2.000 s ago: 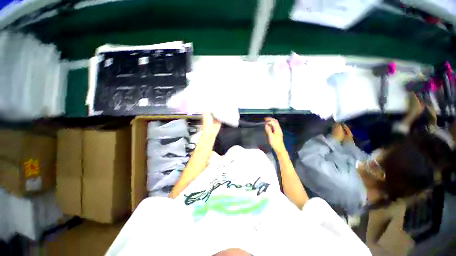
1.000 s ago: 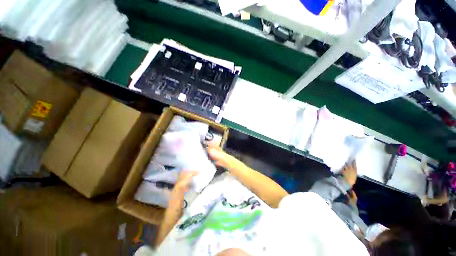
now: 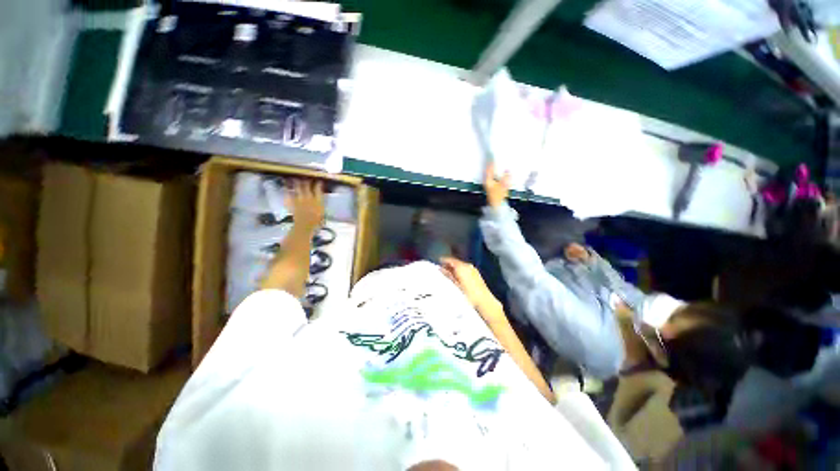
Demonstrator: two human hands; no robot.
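The open brown shipping carton (image 3: 210, 248) stands against the bench's front edge. Several whitish bagged hair dryers (image 3: 247, 241) lie in a row inside it, with dark coiled cords toward the carton's right side. My left hand (image 3: 307, 201) is palm down, fingers apart, on the bagged units at the carton's far end. It does not visibly grip one. My right hand (image 3: 455, 270) is right of the carton, close to my shirt. It is small and blurred, and I cannot tell whether it holds anything.
Printed black sheets (image 3: 239, 87) lie on the bench behind the carton. A closed carton (image 3: 115, 262) stands at left. At right, another person's hand (image 3: 497, 186) holds a white bagged unit (image 3: 497, 120) over the white bench. A printed notice (image 3: 682, 28) hangs at top right.
Both hands were at a bagged unit over the carton a second ago. Now my left hand is at the carton's far end and my right has withdrawn toward my body. The view has rotated.
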